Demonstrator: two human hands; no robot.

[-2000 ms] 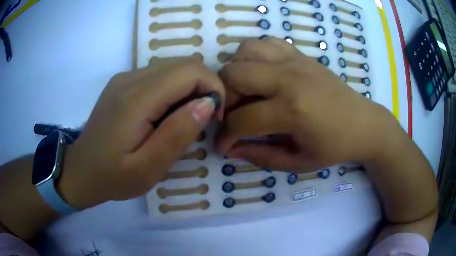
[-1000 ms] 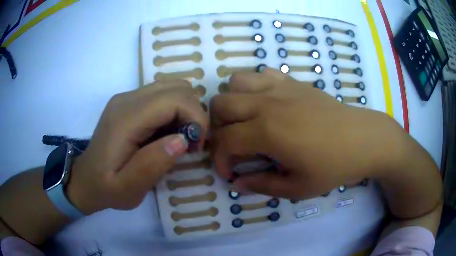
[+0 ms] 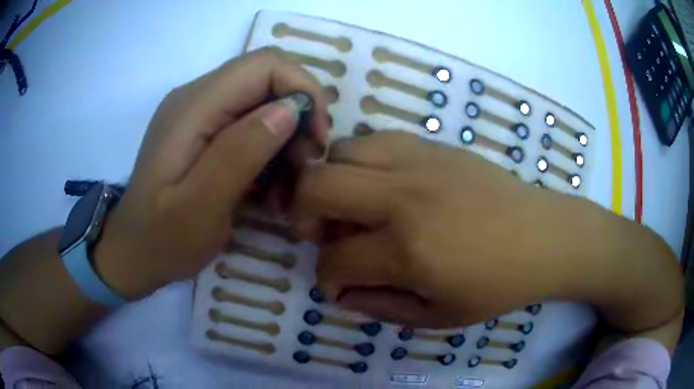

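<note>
The white slotted tray (image 3: 365, 42) lies rotated on the table under both hands. Its left column of tan dumbbell slots is bare where visible; the columns to the right hold small round components (image 3: 438, 98) with dark rims, some flashing white. My left hand (image 3: 221, 144), with a watch, is closed on a dark stack of components (image 3: 300, 102); one round end shows by the thumb. My right hand (image 3: 426, 228) is over the tray's middle, its fingers curled beside my left hand. The fingertips are hidden, so I cannot tell if it holds anything.
A dark bumpy rod (image 3: 84, 188) lies behind the watch. A thin black tool (image 3: 15, 70) is at the far left. A calculator (image 3: 660, 76) lies at the upper right, beyond yellow and red tape lines. White labels (image 3: 409, 377) sit on the tray's near edge.
The tray has turned clockwise in view, its upper left corner now further right and its near edge further left. My left hand with the stack shows higher; both hands stay close together.
</note>
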